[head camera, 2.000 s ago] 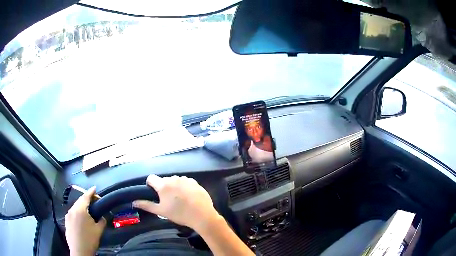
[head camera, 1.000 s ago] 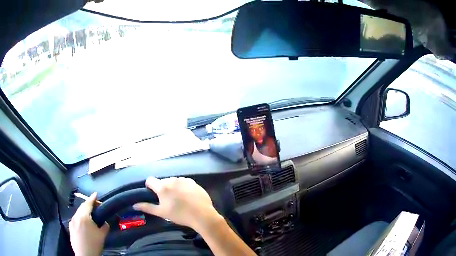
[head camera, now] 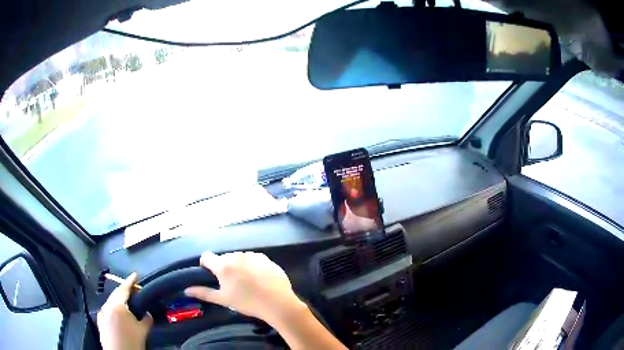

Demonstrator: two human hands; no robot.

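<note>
The black steering wheel (head camera: 174, 279) is low on the left, its lower part cut off or dark. My left hand (head camera: 123, 320) grips its left side, with a thin pale stick (head camera: 116, 279) showing at the fingers. My right hand (head camera: 250, 284) grips the top of the rim, thumb on the near side. Behind the wheel a red display (head camera: 185, 313) glows. The phone (head camera: 354, 195) stands upright in its holder above the centre air vents, showing a person and text lines on its screen.
Papers (head camera: 219, 210) lie on the left dashboard. A clear and blue bottle-like thing (head camera: 306, 178) and a grey-white lump (head camera: 311, 207) lie beside the phone. The mirror (head camera: 404, 48) spans the top right. A carton (head camera: 551, 321) is on the passenger seat. The windscreen view is mostly washed out; grass shows left.
Both hands stay on the wheel in nearly the same grip. The camera view has shifted slightly, so the cab sits lower in the picture. The roadside outside has changed, and the phone's picture looks darker.
</note>
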